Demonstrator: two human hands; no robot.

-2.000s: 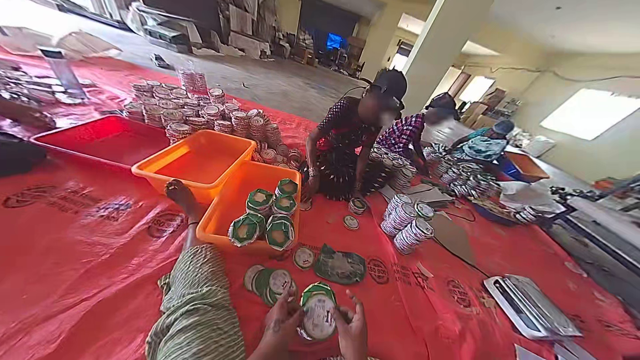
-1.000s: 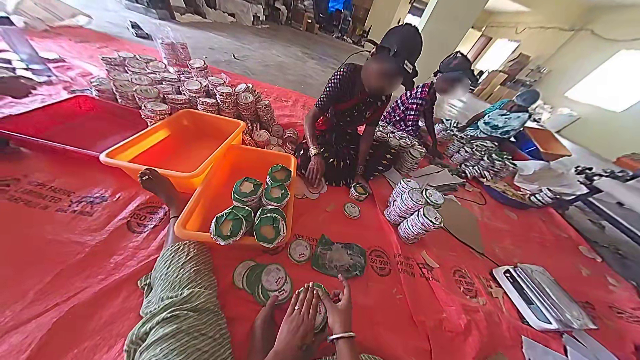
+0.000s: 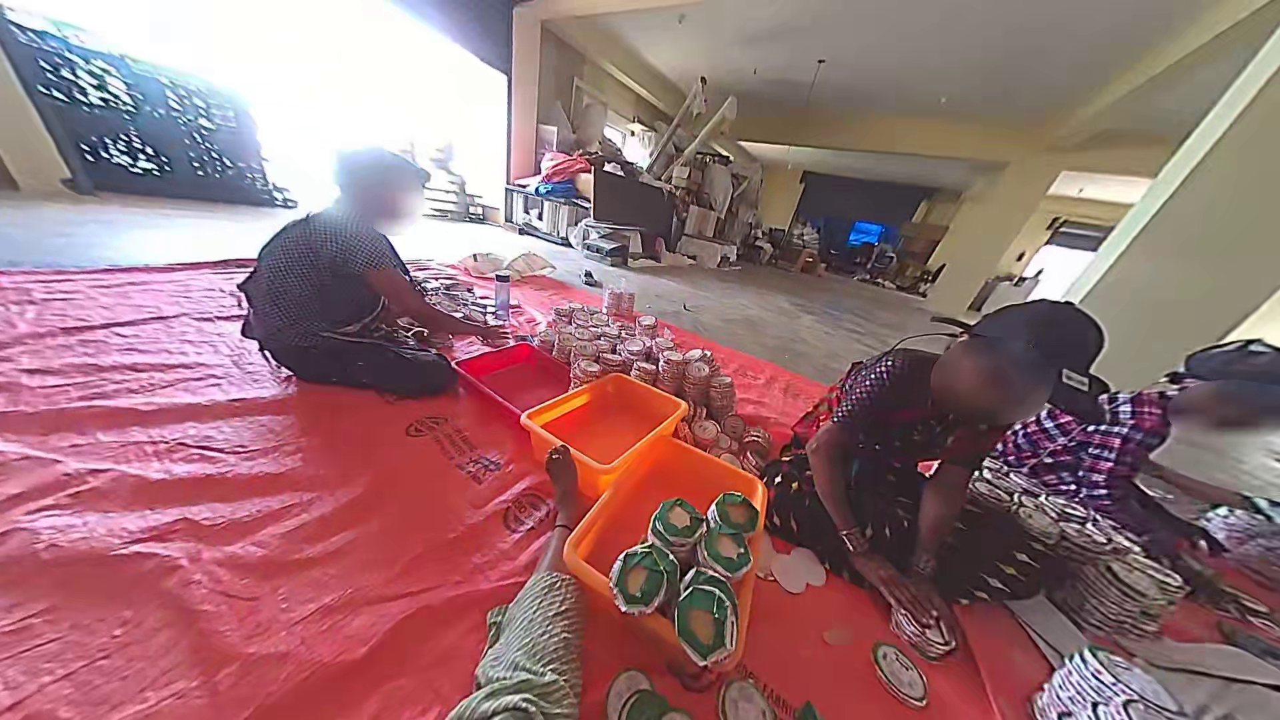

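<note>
At the lower rim of the nearer orange plastic tub (image 3: 590, 575), a small dark patch looks like fingertips; which of my hands it is I cannot tell. The rest of both hands is hidden or below the view. Several round stacks with green tops (image 3: 705, 620) stand in that tub. Flat round discs, some green and some pale (image 3: 640, 697), lie on the red sheet below it, cut off by the bottom edge. My outstretched leg in striped cloth (image 3: 535, 640) lies left of the tub, my bare foot (image 3: 562, 472) against the tub beyond.
Another orange tub (image 3: 605, 415) and a red tub (image 3: 515, 375) adjoin beyond. Many disc stacks (image 3: 650, 350) stand behind them. One person (image 3: 330, 280) sits at the left; another (image 3: 900, 470) presses a disc stack (image 3: 922, 632) at the right. More stacks (image 3: 1100, 690) stand at lower right.
The view has swung up and left, bringing the person at the left into sight. My hands, earlier together around a disc stack, have mostly left the view.
</note>
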